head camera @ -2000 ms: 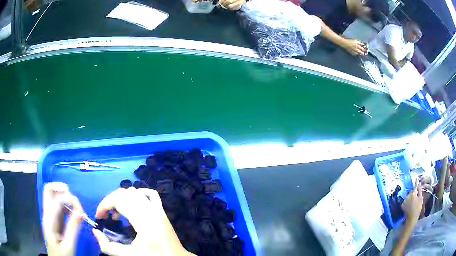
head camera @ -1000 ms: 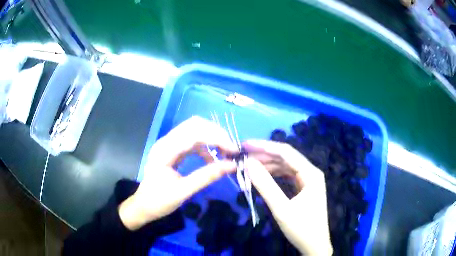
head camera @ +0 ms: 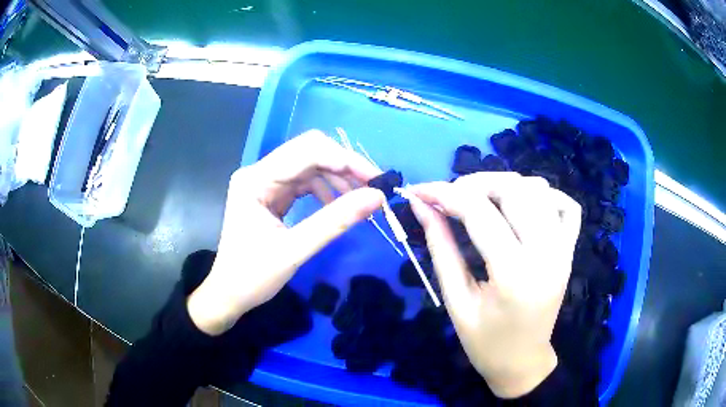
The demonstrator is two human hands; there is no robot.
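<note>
My left hand (head camera: 290, 215) holds a small black housing (head camera: 387, 182) between thumb and fingers over the blue tray (head camera: 267, 143). White leads (head camera: 410, 253) run from beside the housing down to the right, and thin ends stick up behind my left fingers. My right hand (head camera: 497, 246) has its thumb and forefinger pinched at the housing's right side, on a small pale tip. A heap of black housings (head camera: 366, 310) fills the tray's right and lower part. More white leads (head camera: 392, 97) lie at the tray's back. The contact inside the fingertips is partly hidden.
A translucent narrow bin (head camera: 103, 151) with slim dark and pale pieces stands left of the tray, with a white packet (head camera: 41, 133) beside it. The green belt (head camera: 382, 20) and its bright rail run behind. A metal upright (head camera: 91, 30) is at back left. A pale bag (head camera: 707, 370) is at right.
The view has swung down and left over the tray. Since a second ago, the black housing shows more clearly at my left fingertips, and my right hand has shifted to its right side.
</note>
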